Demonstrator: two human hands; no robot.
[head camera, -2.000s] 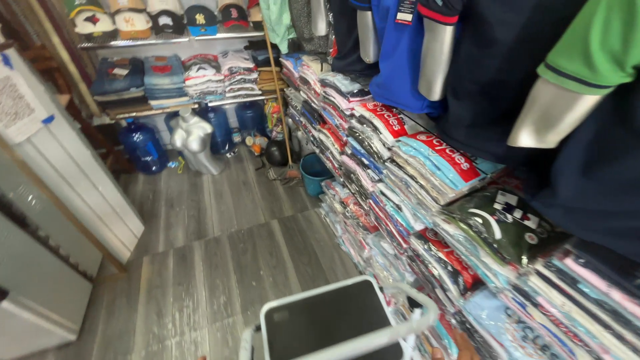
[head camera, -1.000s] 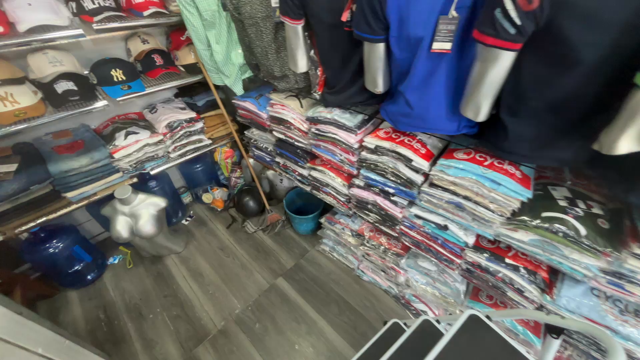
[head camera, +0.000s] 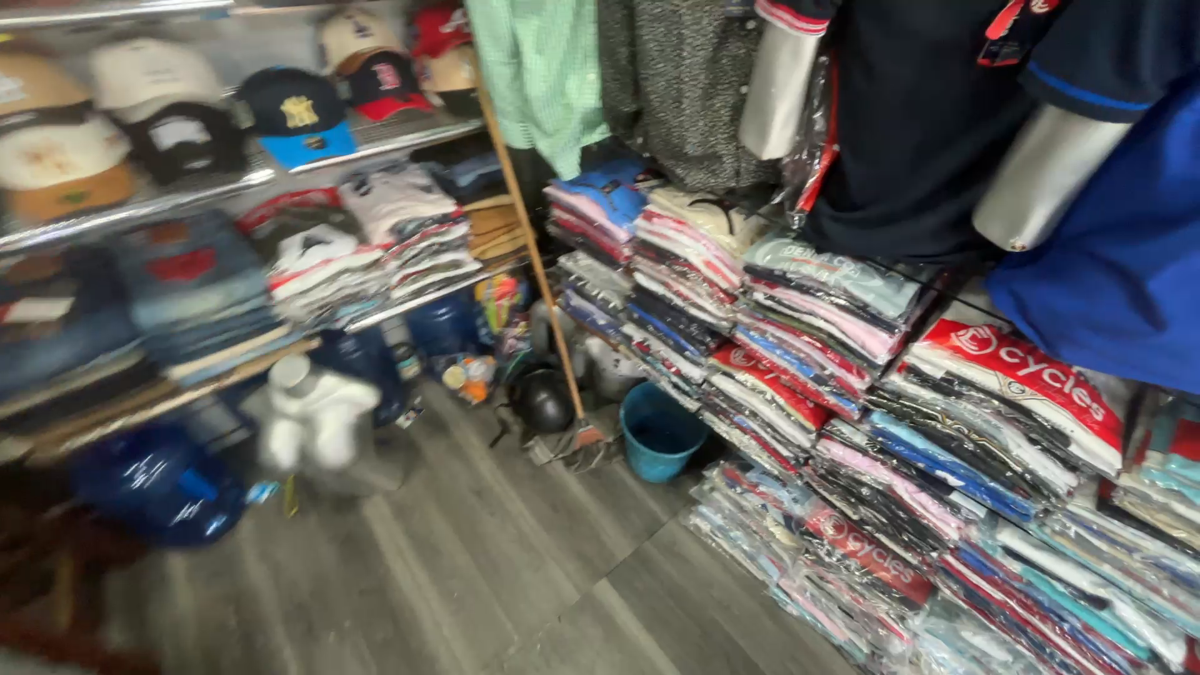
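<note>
Neither of my hands shows in the head view. A mop with a wooden handle (head camera: 531, 234) leans in the corner, its head on the floor. Just right of it stands a blue plastic bucket (head camera: 661, 433). A black helmet (head camera: 541, 400) lies on the floor to the mop's left. Bagged folded shirts (head camera: 825, 309) are piled in several stacks along the right side. Caps (head camera: 297, 114) sit on the upper shelf at the left, with folded jeans (head camera: 192, 281) and folded shirts (head camera: 412, 220) on the shelf below.
A silver mannequin torso (head camera: 323, 422) and a large blue water bottle (head camera: 159, 483) stand on the wood-look floor (head camera: 450, 562) at the left. Dressed mannequins with metallic arms (head camera: 783, 89) overhang the stacks at the right. A green checked shirt (head camera: 542, 80) hangs in the corner.
The view has swung toward the corner and come nearer to the bucket and mop. The white-framed step ladder seen at the bottom earlier is out of view.
</note>
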